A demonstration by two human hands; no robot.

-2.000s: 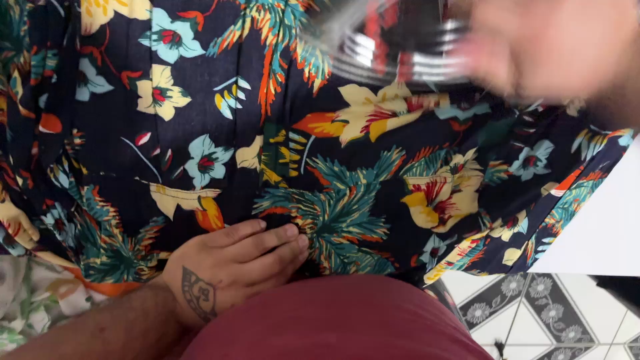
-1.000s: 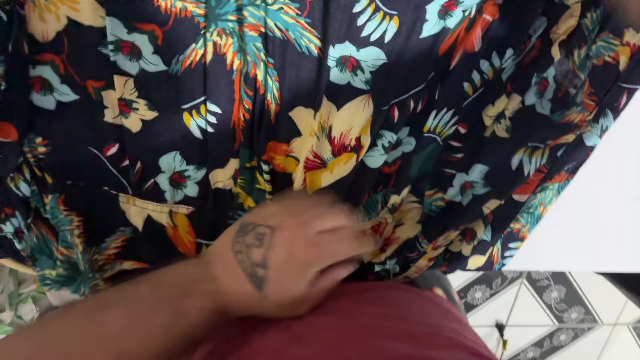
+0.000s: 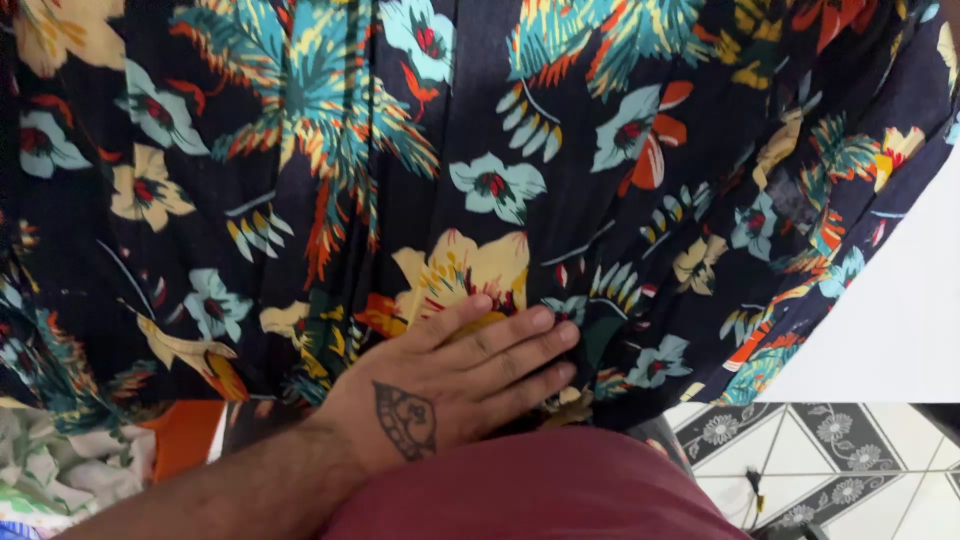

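A dark navy fabric with a floral print (image 3: 405, 202) is spread in front of me, with soft folds running away from me. My left hand (image 3: 457, 375) lies flat on its near edge, palm down, fingers pointing right and slightly apart, holding nothing. The back of that hand bears a tattoo. My right hand is outside the view.
A white surface (image 3: 877, 322) shows beyond the fabric's right edge. Patterned floor tiles (image 3: 742, 495) and a thin dark cable (image 3: 754, 487) lie below it. Crumpled light cloth (image 3: 75, 465) and something orange (image 3: 187, 435) are at the lower left.
My right hand, earlier at the upper right with a clear shiny object, has gone out of view. My left hand has moved right along the near edge. The fabric there has shifted.
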